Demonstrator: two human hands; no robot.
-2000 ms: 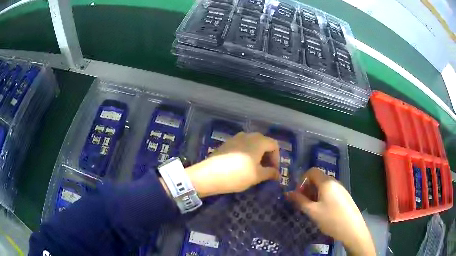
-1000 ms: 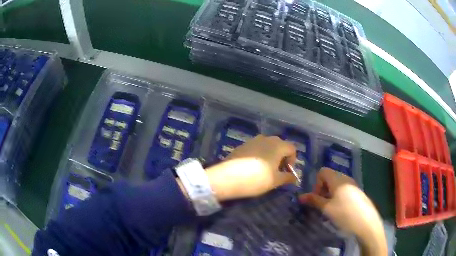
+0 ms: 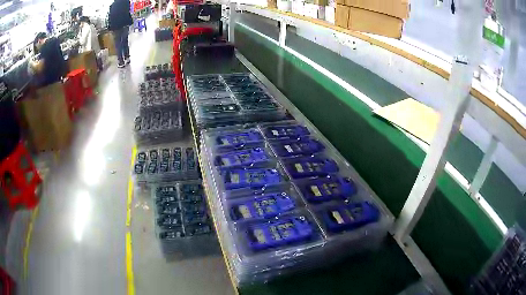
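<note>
No hand is in view. Nearest in front of me, a stack of clear blister trays (image 3: 271, 266) stands on the dark green bench. Its top tray holds two rows of blue phone housings (image 3: 262, 206), rear side up, with pale labels and silver metal parts. Behind it on the same bench is another clear tray stack (image 3: 199, 115) with dark housings. At the lower right edge, part of a clear tray stack with dark housings (image 3: 507, 271) shows, cut off by the frame.
Tray stacks (image 3: 176, 245) with dark housings line the grey floor left of the bench. Red stools (image 3: 20, 178) and cardboard boxes (image 3: 46, 124) stand further left. Several people are in the background. A white post (image 3: 429, 178), a metal rail and a shelf with boxes (image 3: 369, 20) are at right.
The view has swung left along the line. Both hands, the dimpled small-parts tray, the work tray and the red bin have left the picture. The left blue-housing stack is now central.
</note>
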